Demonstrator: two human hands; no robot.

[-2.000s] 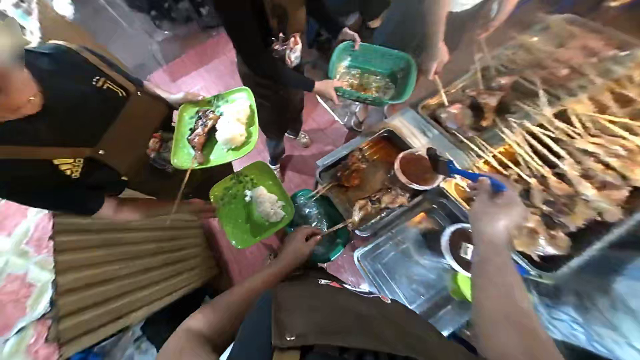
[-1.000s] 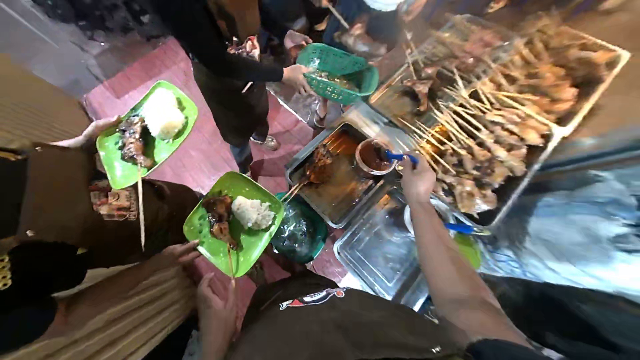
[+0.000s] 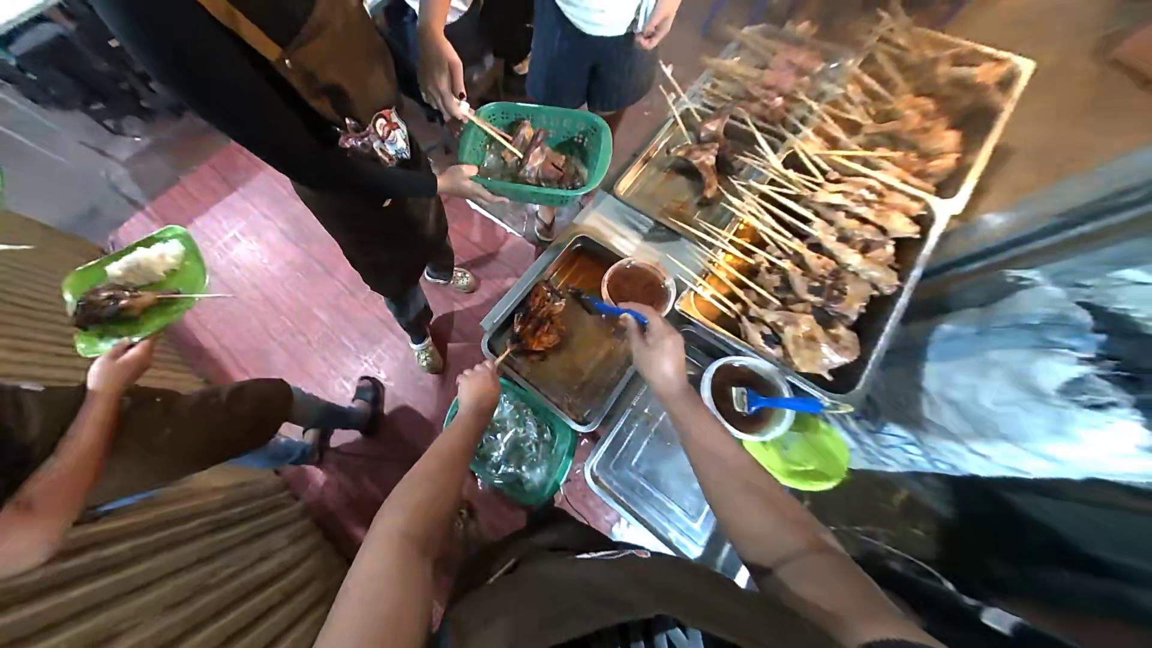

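My left hand (image 3: 479, 389) grips the stick of a skewer of grilled meat (image 3: 540, 317), whose meat lies over the metal tray (image 3: 576, 416) with brown sauce in it. My right hand (image 3: 657, 353) holds a blue-handled basting brush (image 3: 616, 311), its bristles close to that meat. Beside the brush, a round tub of reddish sauce (image 3: 638, 284) sits at the tray's upper right edge. Right of my right wrist stands a second tub of dark sauce (image 3: 743, 423), with another blue brush (image 3: 781, 403) resting across it.
Large trays of skewered meat (image 3: 810, 261) fill the upper right. A person holds a green basket (image 3: 538, 193) of meat beyond the sauce tray. Another person at left holds a green plate (image 3: 184, 270) with rice and a skewer. A green basin (image 3: 517, 450) with clear plastic is below.
My left hand has moved from a skewer on a green plate to one over the tray. That plate is out of sight. My right hand's brush has moved from the sauce tub to the meat.
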